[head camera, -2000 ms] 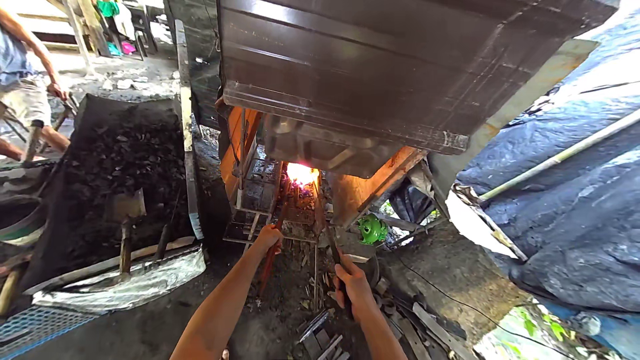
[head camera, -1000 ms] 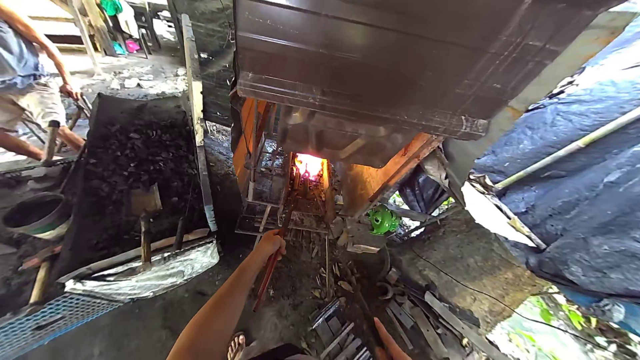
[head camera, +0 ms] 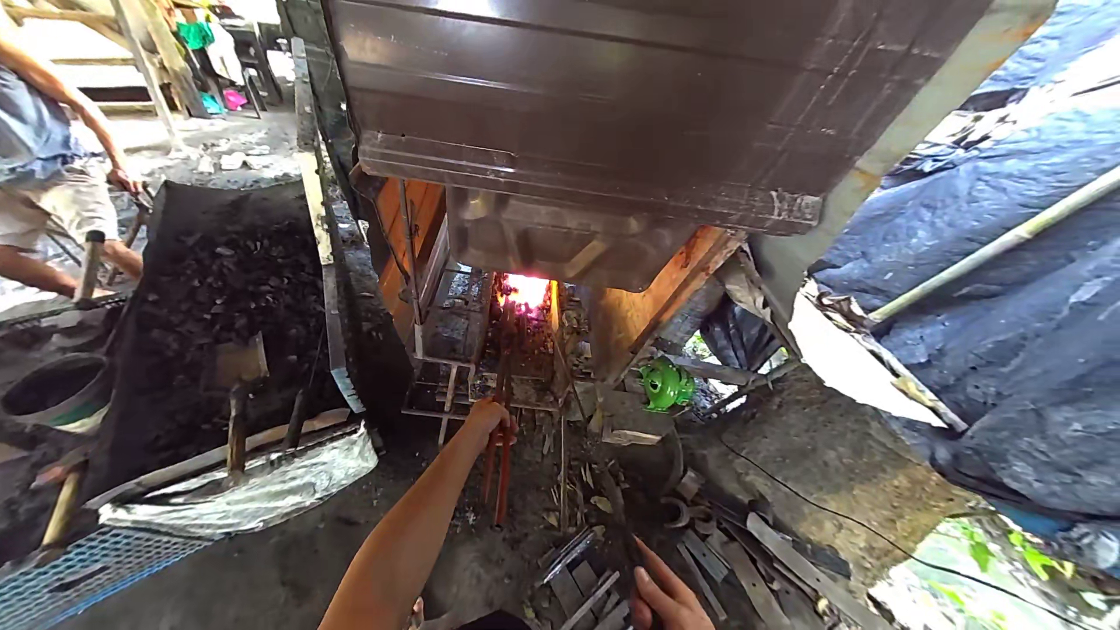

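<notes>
My left hand [head camera: 492, 422] is closed around a pair of long metal tongs [head camera: 503, 472], whose far ends reach up toward the glowing coals [head camera: 527, 296] of a forge. The tongs' reddish handles stick out below my fist. Lower right, my right hand [head camera: 663, 595] grips a dark, narrow bar or handle [head camera: 619, 516] that points up and away; its exact kind is not clear. A dark sheet-metal hood [head camera: 577, 114] overhangs the fire, with wooden boards [head camera: 665, 297] at either side. Whatever the tongs' jaws hold cannot be made out.
Left is a bin of charcoal [head camera: 236, 271] with a wooden-handled shovel [head camera: 238, 363]. A bucket [head camera: 57, 389] stands farther left, near a person [head camera: 52, 166]. A green blower housing [head camera: 667, 383] sits right of the forge. Metal strips [head camera: 752, 569] lie low right; a cable [head camera: 840, 521] crosses the ground there.
My right hand has moved down and toward me, to the lower edge of the view. My left hand stays on the tongs below the fire.
</notes>
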